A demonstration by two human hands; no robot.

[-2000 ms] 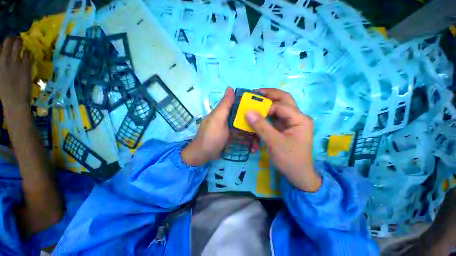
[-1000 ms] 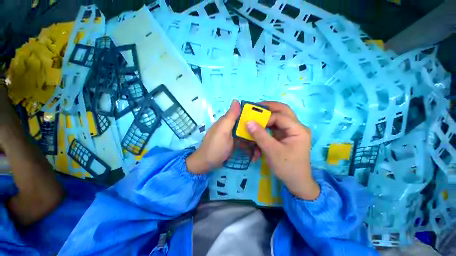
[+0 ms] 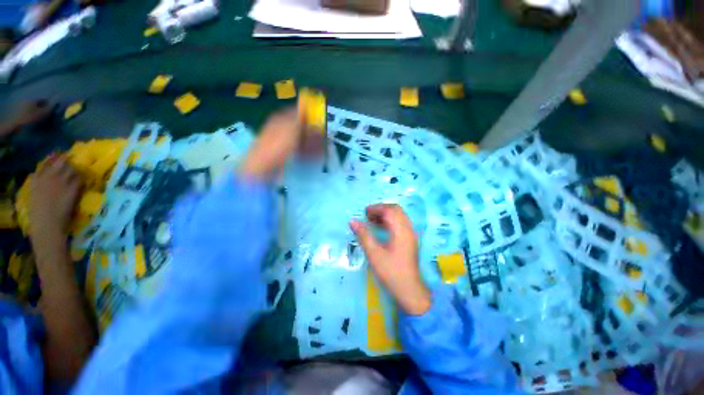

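My left hand (image 3: 274,143) is blurred and stretched forward over the far edge of the sheets. It holds a front housing with a yellow adhesive piece (image 3: 313,110) at its upper end; the dark lower part of the housing is smeared by motion. My right hand (image 3: 392,251) is over the pale waste sheets (image 3: 328,289), fingers apart and empty. A housing (image 3: 484,270) with a yellow end (image 3: 451,268) lies right of my right hand. The housing pile (image 3: 158,200) at the left is partly hidden by my left sleeve.
Finished housings with yellow ends (image 3: 248,90) lie spaced along the dark green belt (image 3: 216,58). A slanting grey post (image 3: 556,69) stands at the right. A neighbour's hand (image 3: 54,193) is at the yellow heap (image 3: 96,162). White tubes (image 3: 184,15) and white sheets (image 3: 336,21) lie across the belt.
The view has tilted up to show the belt. My left hand has moved forward and left with the housing and its yellow piece. My right hand has let go of them.
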